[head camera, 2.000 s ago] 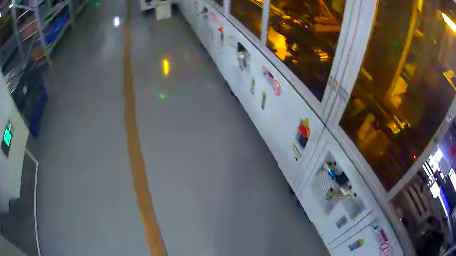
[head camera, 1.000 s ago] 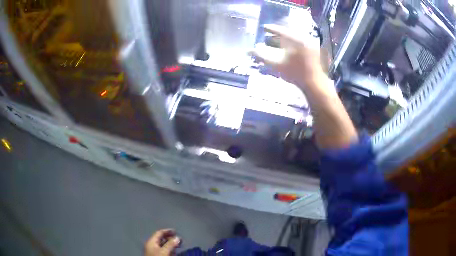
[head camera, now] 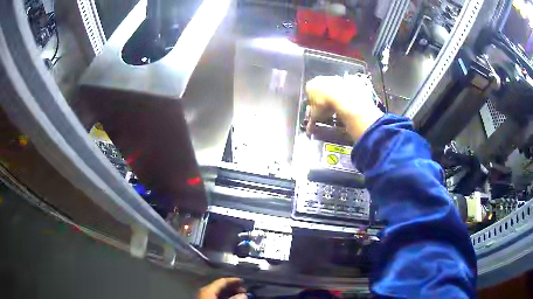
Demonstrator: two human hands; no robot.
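Observation:
My right hand (head camera: 339, 102) reaches over a dark-framed recess (head camera: 305, 76) in the metal bed, fingers pointing down. It is overexposed, so whether it holds anything cannot be told. A carrier fixture (head camera: 333, 201) with rows of round parts lies on the track nearer to me, below a yellow warning label (head camera: 339, 156). My left hand (head camera: 223, 289) is at the bottom edge, cut off, with its fingers curled. Whether it holds anything is hidden.
A large metal cover (head camera: 137, 76) with an oval cut-out stands at left. Red bins (head camera: 326, 24) are behind the recess. Conveyor rails (head camera: 251, 190) run across the middle. A curved silver door frame (head camera: 76, 140) is at left, slotted duct (head camera: 502, 230) at right.
The view has gone from the aisle to close over the machine's inside. My right hand has come down from a raised, blurred position to the framed recess. My left hand stays low, now more cut off.

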